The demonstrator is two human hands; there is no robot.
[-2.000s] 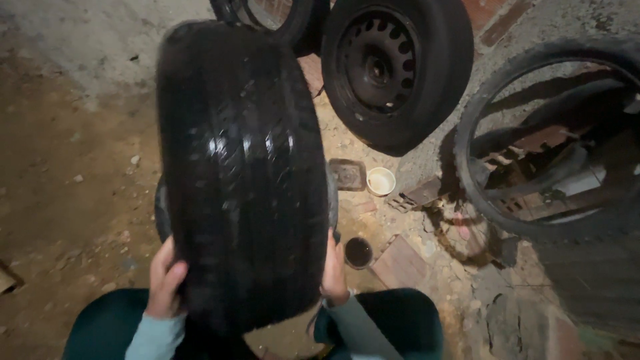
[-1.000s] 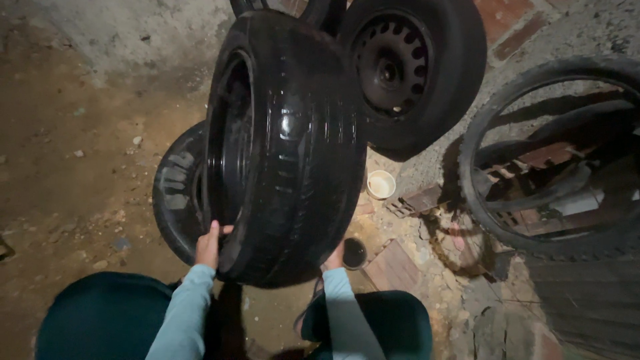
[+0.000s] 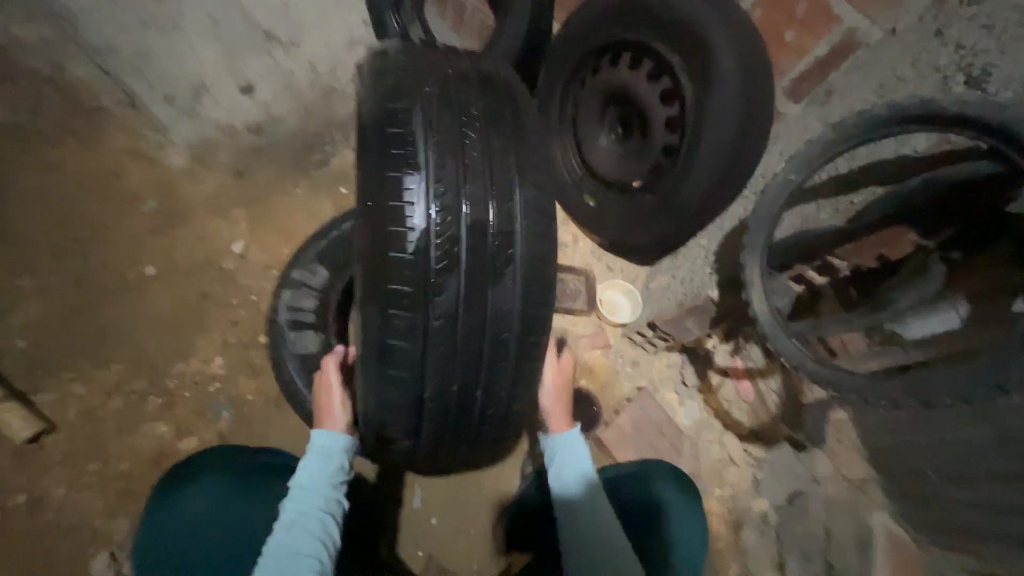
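A wet black car tyre (image 3: 456, 264) stands upright between my hands, its tread turned toward me. On its left side, low down, my left hand (image 3: 334, 390) grips the edge, with the fingertips partly hidden. My right hand (image 3: 558, 384) holds the lower right side of the same tyre. Behind it, at the left, another tyre (image 3: 304, 320) with pale marks on its sidewall lies on the ground, partly covered by the held one.
A wheel with a steel rim (image 3: 624, 128) leans at the back, beside another tyre (image 3: 528, 40). A white bowl (image 3: 619, 302), a small tray (image 3: 574, 290) and a dark round container (image 3: 586, 410) are right of the held tyre. A thin tyre (image 3: 760, 264) leans at the right.
The held tyre has turned: a second ago its left sidewall and opening showed, and now its tread faces me. My hands have stayed low on both its sides.
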